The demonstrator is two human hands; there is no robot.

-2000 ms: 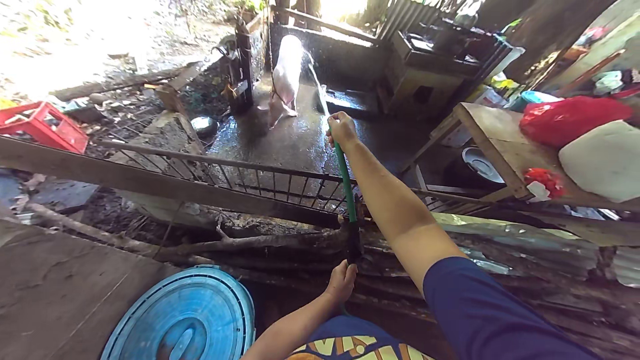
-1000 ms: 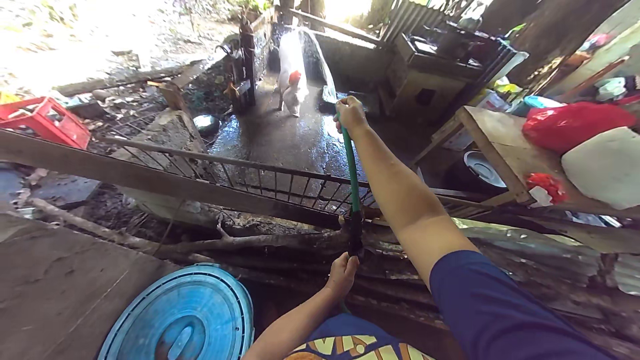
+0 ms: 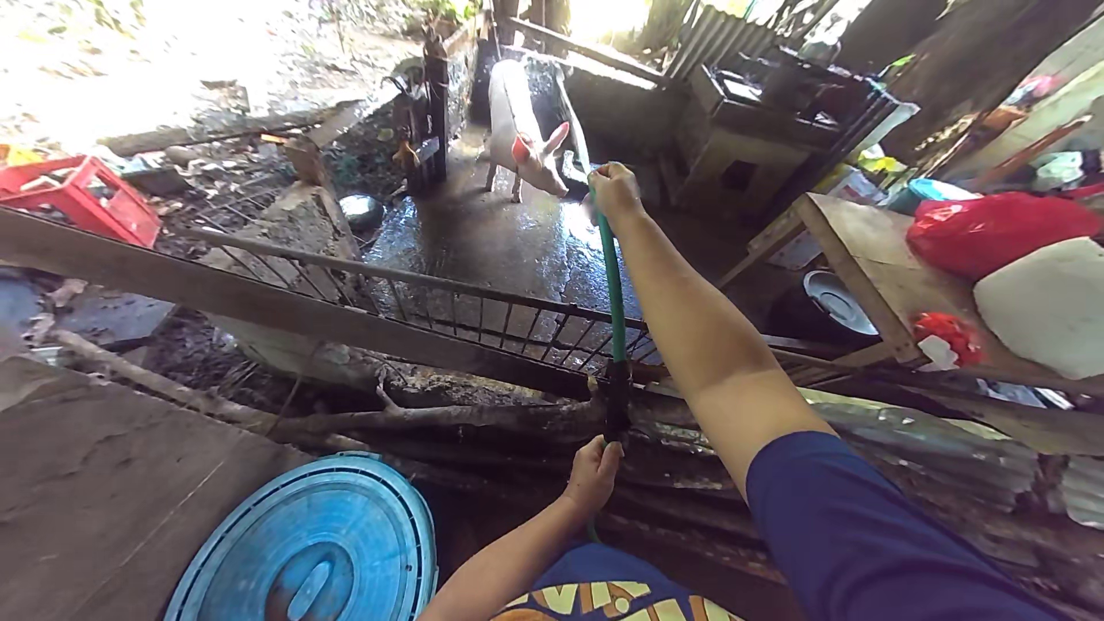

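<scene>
My right hand (image 3: pixel 614 197), arm stretched forward, grips the outlet end of a green garden hose (image 3: pixel 613 285), and water sprays out of it into the pen. Lower down, my left hand (image 3: pixel 593 473) is closed around the same hose, just below a dark wrapped section. A pale pig (image 3: pixel 524 129) stands on the wet concrete floor (image 3: pixel 483 241) beyond the metal bar fence (image 3: pixel 483 297), its head lowered and facing right, near where the water arcs. Spray blurs the area behind the pig.
A blue lidded plastic container (image 3: pixel 315 543) stands at lower left. A wooden table (image 3: pixel 862 250) at right holds a red plastic bag (image 3: pixel 1000 231) and a white sack (image 3: pixel 1048 306). A red crate (image 3: pixel 86 194) lies at far left. Logs and a wooden rail cross before me.
The pig has turned its head to the right and its ears now show clearly. My right hand still holds the hose end and water keeps flowing; my left hand stays low on the hose.
</scene>
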